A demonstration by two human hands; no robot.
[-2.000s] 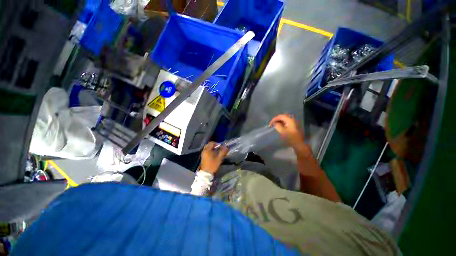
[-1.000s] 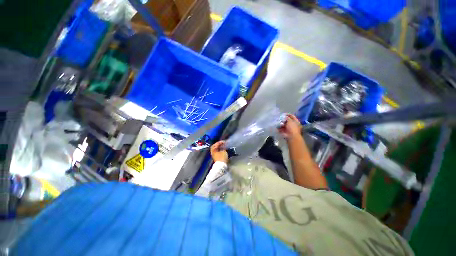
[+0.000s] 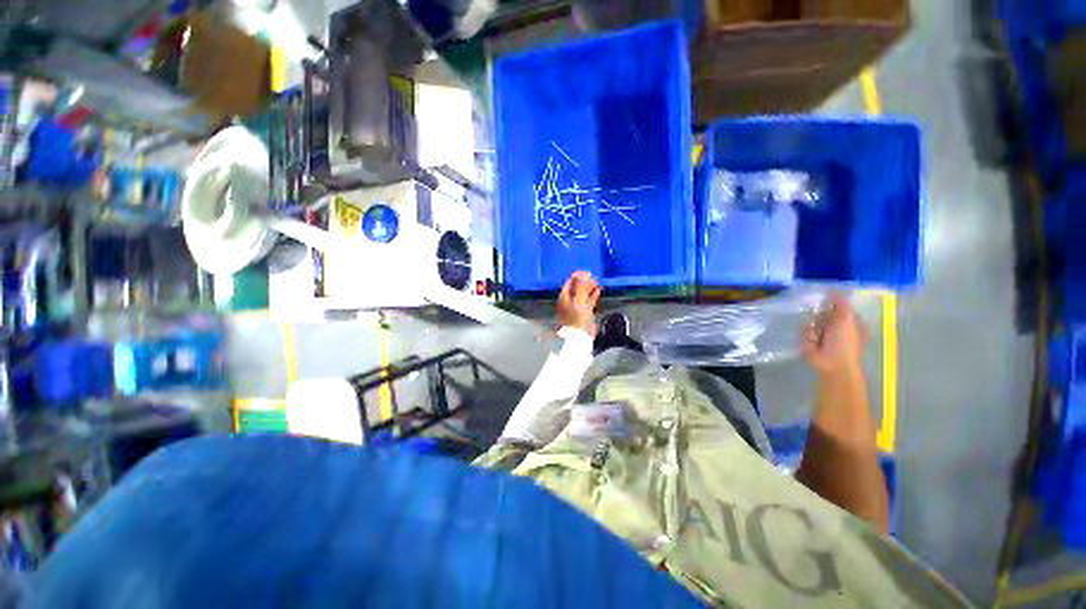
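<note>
My right hand [image 3: 836,336] is shut on a clear plastic bag [image 3: 738,333], which stretches leftward in front of my body, crinkled and shiny. My left hand [image 3: 580,303] is at the near rim of the large blue bin [image 3: 649,256], apart from the visible end of the bag. Its fingers are small and blurred, so I cannot tell whether they hold anything. Thin white cut strands [image 3: 560,202] lie loose in the large bin. A smaller blue bin [image 3: 875,244] is right of it, with a clear, shiny bagged item [image 3: 762,188] inside.
A white machine [image 3: 411,268] with a fan opening and a pale guide bar stands left of the large bin. A round white pan [image 3: 226,200] is further left. A brown cardboard box [image 3: 798,60] is behind the small bin. A black metal frame [image 3: 435,387] stands low at left.
The view has turned, and the bins now lie straight ahead. My left hand has left the bag and is by the large bin's rim. My right hand still holds the bag, now near the small bin.
</note>
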